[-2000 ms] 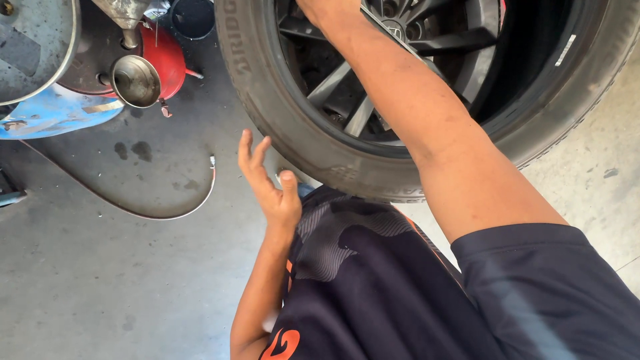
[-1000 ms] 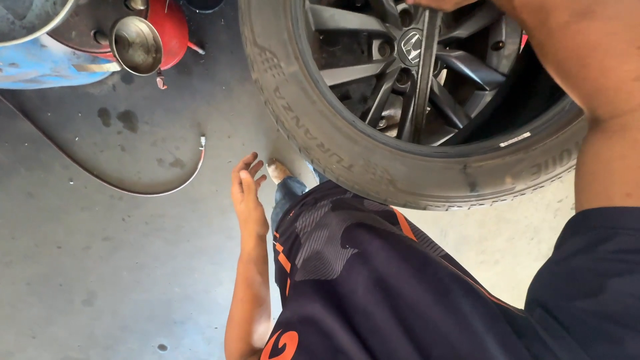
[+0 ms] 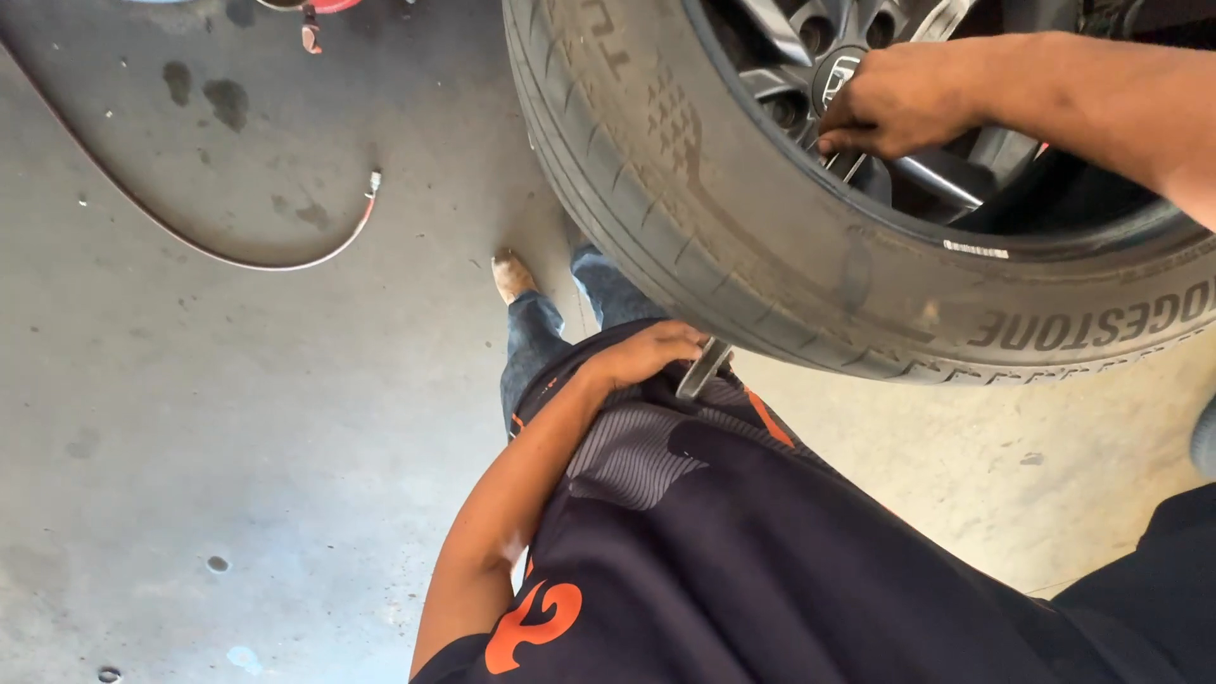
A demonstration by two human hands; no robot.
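Note:
A Bridgestone tyre (image 3: 788, 247) on a dark alloy wheel with a Honda centre cap (image 3: 838, 76) fills the upper right. My right hand (image 3: 888, 100) is closed around a flat metal bar (image 3: 940, 19) lying across the wheel's hub and partly covers the cap. Below the tyre's edge, my left hand (image 3: 655, 350) has its fingers around a metal bar end (image 3: 706, 369), close against my dark shirt. This end lines up with the bar at the hub, but the tyre hides whether they are one piece.
A thin hose (image 3: 228, 258) with a metal fitting curves over the grey floor (image 3: 285, 427) at left. Part of a red container (image 3: 328, 5) shows at the top edge. My shoe (image 3: 513, 275) and jeans are beside the tyre. Dark stains mark the floor.
My left hand has moved from free space, fingers apart, to the bar end by the tyre's edge. The view has shifted, showing less of the red container.

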